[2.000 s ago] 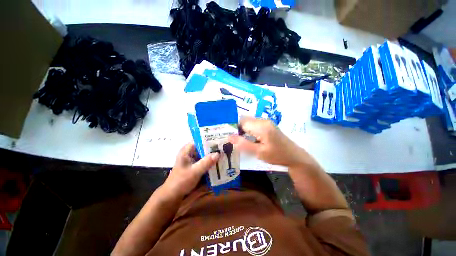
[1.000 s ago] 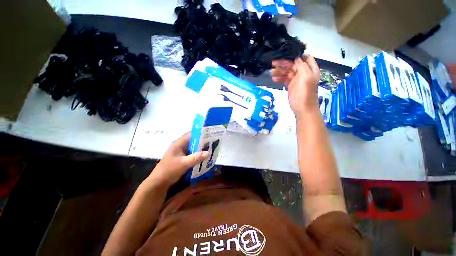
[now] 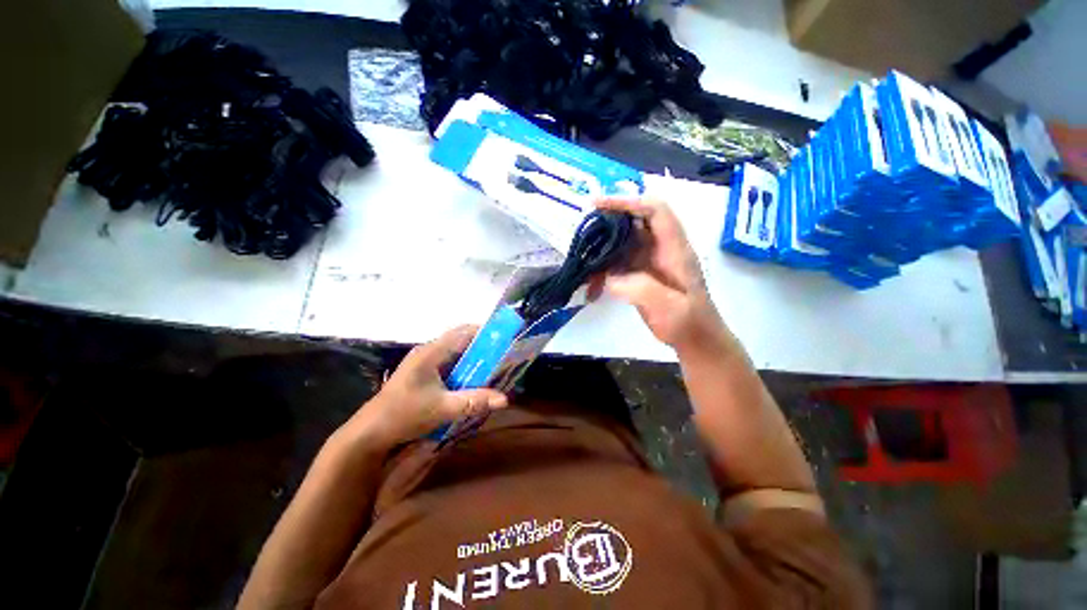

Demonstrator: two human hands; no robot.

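My left hand [image 3: 432, 387] is closed around a blue and white retail box [image 3: 489, 354], held tilted at the bench's front edge with its open end up and to the right. My right hand [image 3: 656, 272] grips a coiled black cable [image 3: 592, 247]. The cable's lower end is at the box's open mouth; how far inside it reaches is hidden. A loose pile of flat carton blanks [image 3: 525, 170] lies on the white bench behind my hands.
Heaps of black cables lie at left [image 3: 227, 149] and back centre [image 3: 548, 60]. A clear plastic bag [image 3: 385, 89] lies between them. Finished boxes [image 3: 876, 179] stand stacked at right. Brown cartons stand at back left and back right [image 3: 912, 30]. A red stool [image 3: 918, 435] is below right.
My right hand reached to the back cable heap and has come back holding a coiled cable at the box's mouth. My left hand still holds the box, now tilted further right.
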